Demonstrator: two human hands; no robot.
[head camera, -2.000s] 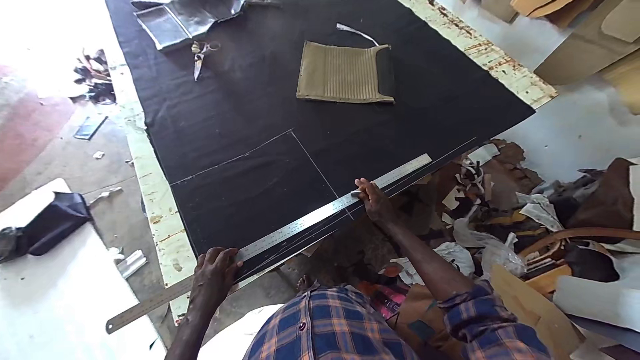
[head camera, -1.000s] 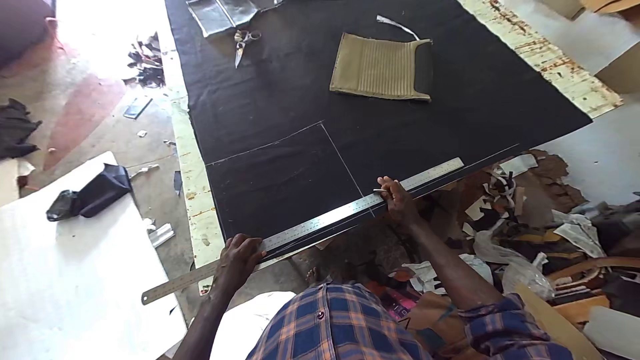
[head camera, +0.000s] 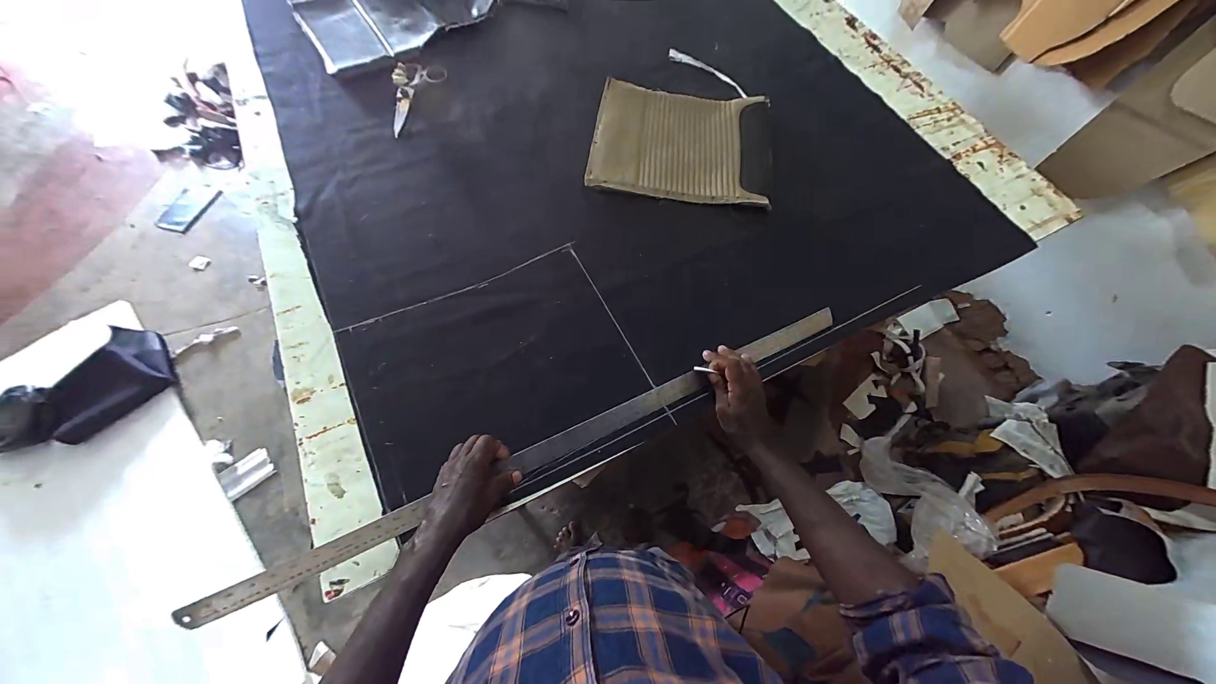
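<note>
A long metal ruler (head camera: 589, 425) lies along the near edge of black fabric (head camera: 475, 218) spread on a table, its left end jutting past the table. My left hand (head camera: 472, 484) presses on the ruler left of its middle. My right hand (head camera: 736, 394) rests at the ruler's right part, with a thin white marking stick (head camera: 706, 370) between its fingers. White lines are drawn on the fabric, one crossing under the ruler. Scissors (head camera: 407, 95) and a ribbed tan fabric piece (head camera: 679, 142) with a white strip lie farther back.
Dark shiny sheeting (head camera: 375, 33) lies at the table's far left. The pale table edge (head camera: 318, 418) shows rust-like stains. Scraps of leather, fabric and plastic (head camera: 950, 513) are heaped below on the right. A white surface (head camera: 123, 532) with a dark folded piece (head camera: 114, 385) is at left.
The view has shifted somewhat. Both hands remain on the ruler, and the right hand still holds the thin white stick.
</note>
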